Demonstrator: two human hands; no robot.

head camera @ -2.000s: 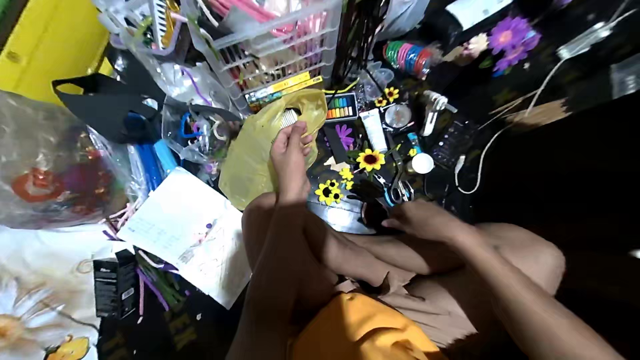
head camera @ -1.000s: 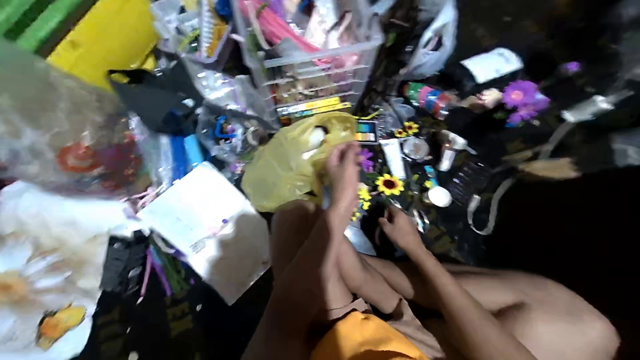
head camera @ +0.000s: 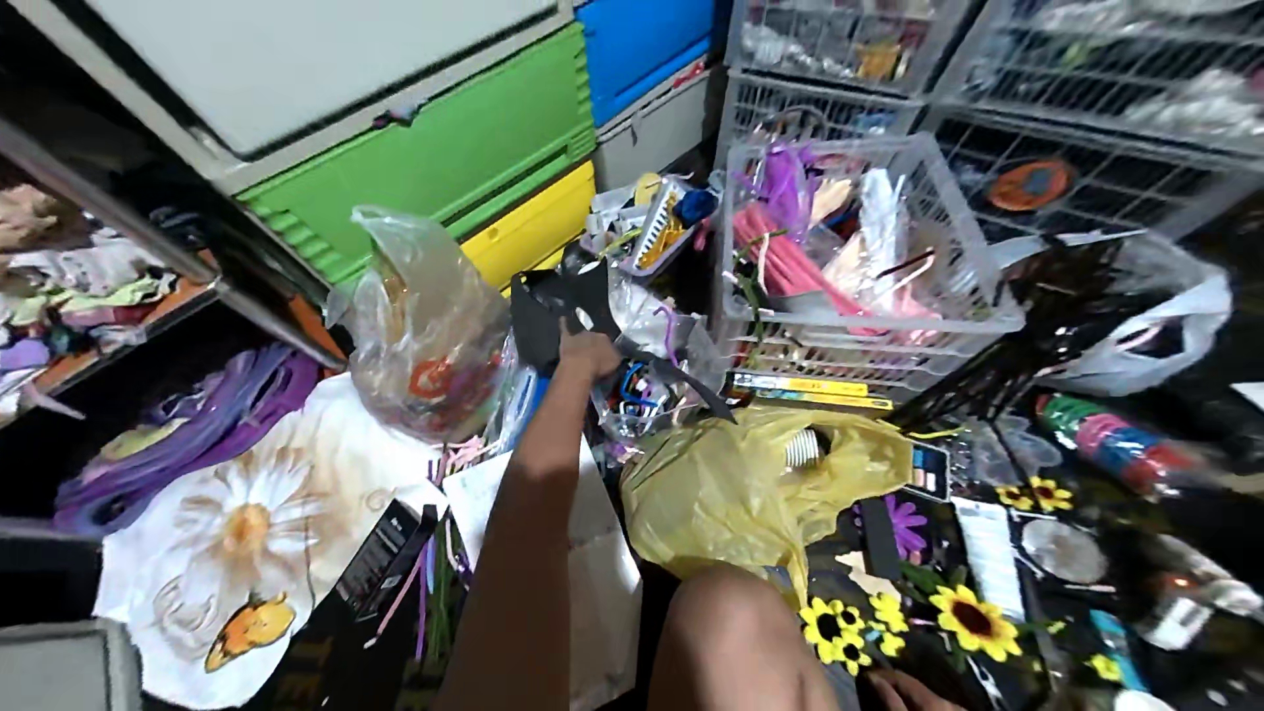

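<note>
My left hand [head camera: 590, 354] reaches forward to a black bag [head camera: 538, 331] with a long strap and touches its near side; whether the fingers grip it is hidden by the back of the hand. Of my right hand [head camera: 908, 691], only a blurred part shows at the bottom edge, below artificial sunflowers [head camera: 973, 622], and its hold cannot be made out. A yellow plastic bag [head camera: 711, 484] with a white ribbed item in its mouth lies in front of my knee. Beside the black bag is a clear bag [head camera: 647, 395] of small supplies.
A plastic basket [head camera: 874, 326] of pink and purple craft material stands ahead. A clear plastic bag [head camera: 425, 346], a floral cloth [head camera: 346, 464] and white paper [head camera: 602, 592] lie left. Coloured drawers [head camera: 444, 148] stand behind. A tube [head camera: 990, 558] and wire-like tools lie right.
My left hand has moved from the yellow bag forward and left to the black bag. My right hand remains near the sunflowers. The view has swung left and up.
</note>
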